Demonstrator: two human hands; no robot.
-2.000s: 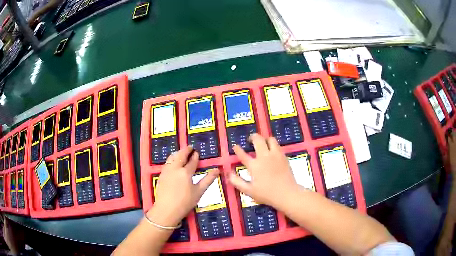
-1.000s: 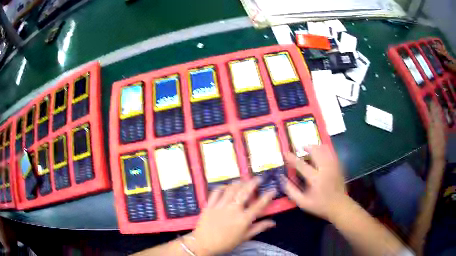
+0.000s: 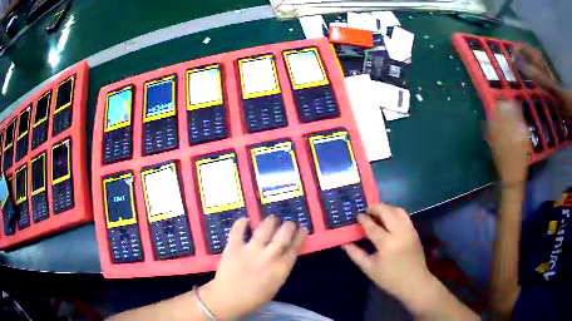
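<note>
A red tray with two rows of keypad phones lies in front of me. Most screens are lit white; the upper phone second from left shows blue, and the lower left phone is dark with small text. My left hand rests at the lower edge, fingertips on the keypad of the phone second from right. My right hand is at the lower right corner, fingertips by the keypad of the last phone. Neither hand lifts a phone.
Another red tray of dark-screened phones is at left, with a tilted phone on it. White and black blocks and an orange-red piece lie heaped right of my tray. At far right, another person's hands work over a red tray.
The view has shifted, so trays sit further left. The upper middle phone's screen went from blue to white. The two lower right screens turned from white to blue-grey. The loose white block is out of sight.
</note>
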